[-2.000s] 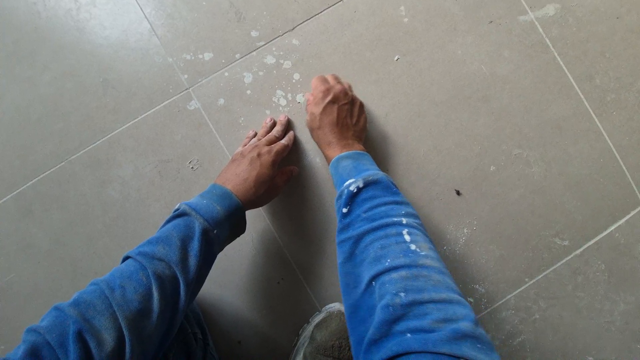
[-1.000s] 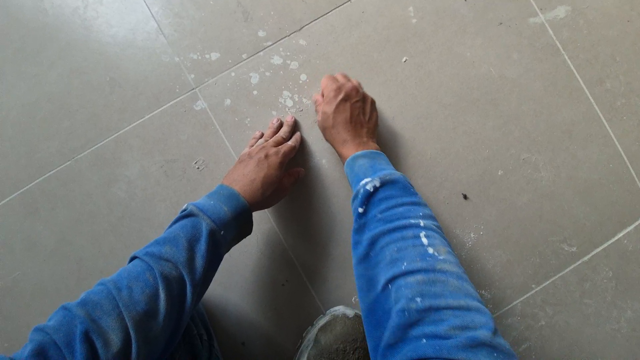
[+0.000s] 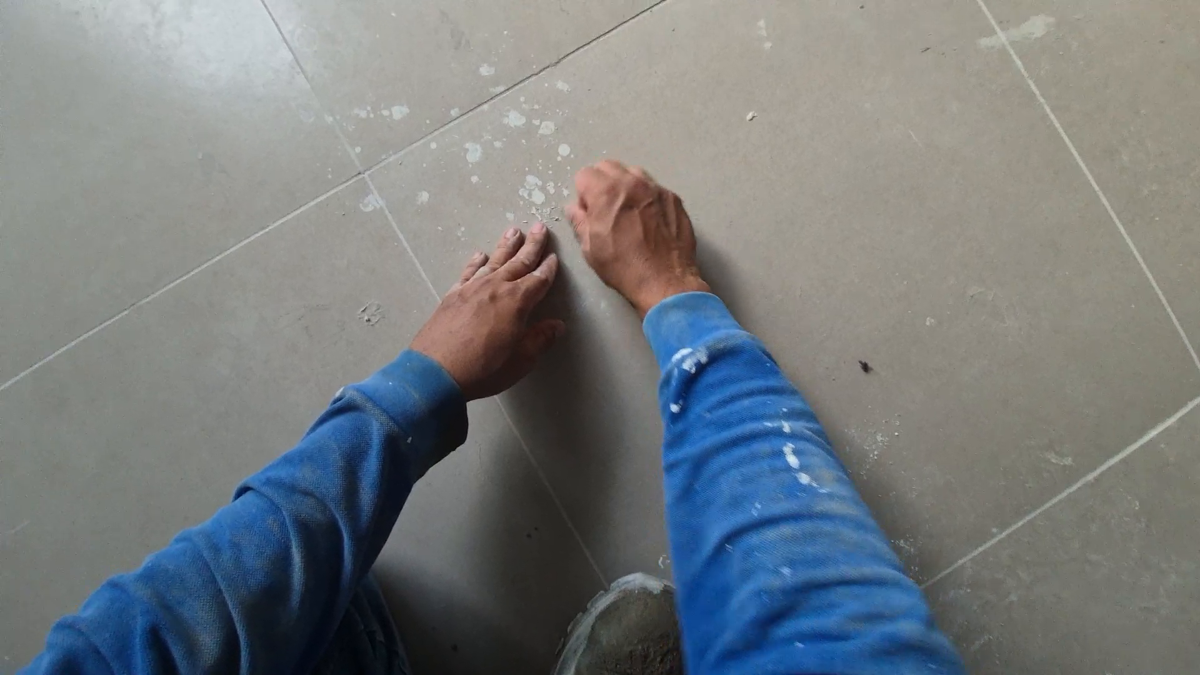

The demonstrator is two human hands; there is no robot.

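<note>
My left hand (image 3: 492, 314) rests on a grey floor tile (image 3: 844, 216), palm down with the fingers spread a little. Its fingertips touch the tile beside small white crumbs. Just to the right, my right hand (image 3: 633, 225) is curled with its knuckles up, near the same white spots (image 3: 532, 189). Whether something thin is pinched under its fingers cannot be seen. More white splatters (image 3: 514, 118) lie on the tile beyond both hands. Both blue sleeves are soiled, and the right one (image 3: 769, 450) bears white stains.
Light grout lines (image 3: 1078, 159) run between the large tiles. A dusty shoe tip (image 3: 628, 628) shows at the bottom centre. A small dark speck (image 3: 864, 367) lies right of my right sleeve. A pale smear (image 3: 1022, 31) marks the floor at the top right.
My right hand has shifted slightly over the tile beside the white spots, still curled. My left hand stays flat in nearly the same place.
</note>
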